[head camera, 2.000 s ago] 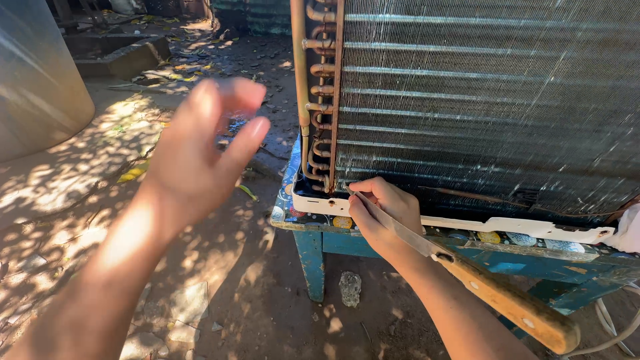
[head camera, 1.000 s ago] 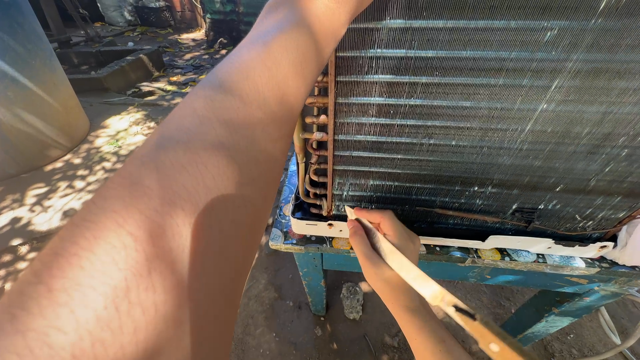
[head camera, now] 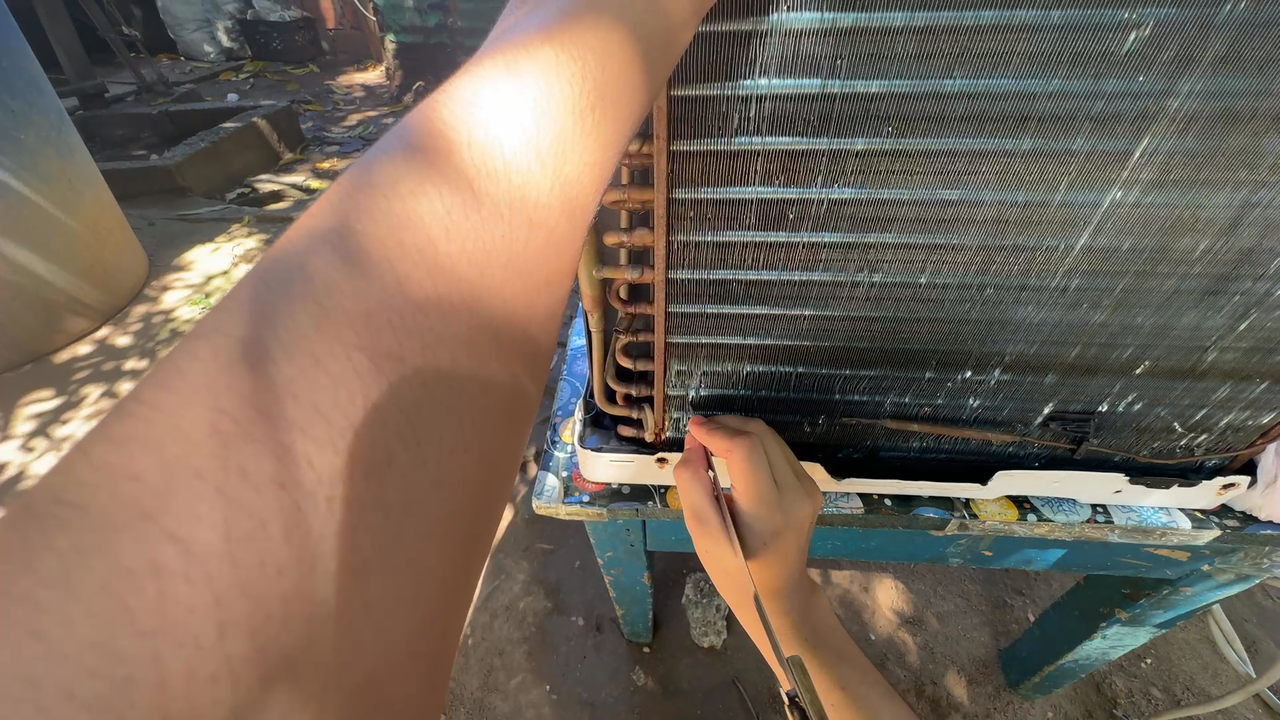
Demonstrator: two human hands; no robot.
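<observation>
A large finned condenser coil [head camera: 950,230] stands upright in a white metal base pan [head camera: 900,480], with copper U-bend tubes [head camera: 630,300] along its left side. My right hand [head camera: 750,490] is at the coil's lower left corner and grips a knife by its blade [head camera: 735,530] near the tip. The knife's handle [head camera: 800,690] points down towards the bottom edge of the view, seen almost edge-on. My left forearm reaches up across the left half of the view past the coil's left edge; the left hand itself is beyond the top edge.
A blue painted wooden table [head camera: 850,542] with a patterned cover carries the coil. Beneath it lie a stone [head camera: 706,610] and, at right, a pale hose [head camera: 1225,650]. A large drum [head camera: 60,220] stands at far left, with a low concrete block border [head camera: 210,150] behind it.
My left hand, raised left of the coil two seconds ago, has gone up out of view, and its forearm now crosses the left side. The knife in my right hand has turned, its handle now lower and further left.
</observation>
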